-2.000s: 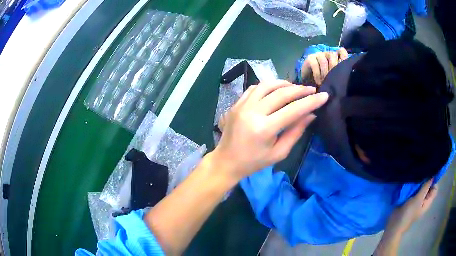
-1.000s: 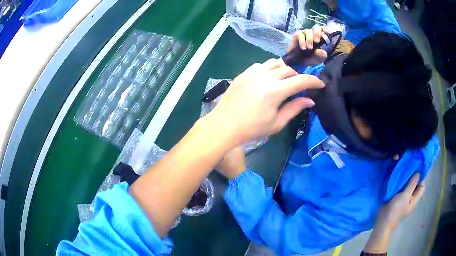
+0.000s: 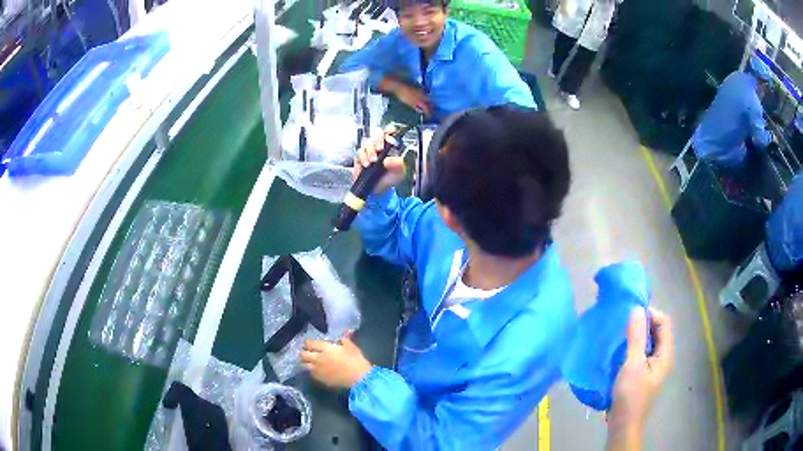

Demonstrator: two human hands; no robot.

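My right hand is at the lower right, behind a seated worker in a blue smock. Its fingers hold a bunched blue cloth at the worker's back; I cannot tell whether the cloth joins the smock. My left hand is out of the picture. The worker holds a black electric screwdriver in one raised hand, tip down. The worker's other hand rests on bubble wrap beside a black unit with arms.
Another black unit and a clear round roll lie at the bench's near end. A clear blister tray lies left. A second worker sits beyond, before a green crate. An aisle with stools runs right.
My left hand has left the picture. My right hand now shows holding the blue cloth away from the worker's shoulder. The view has widened, and the worker's screwdriver now shows clearly.
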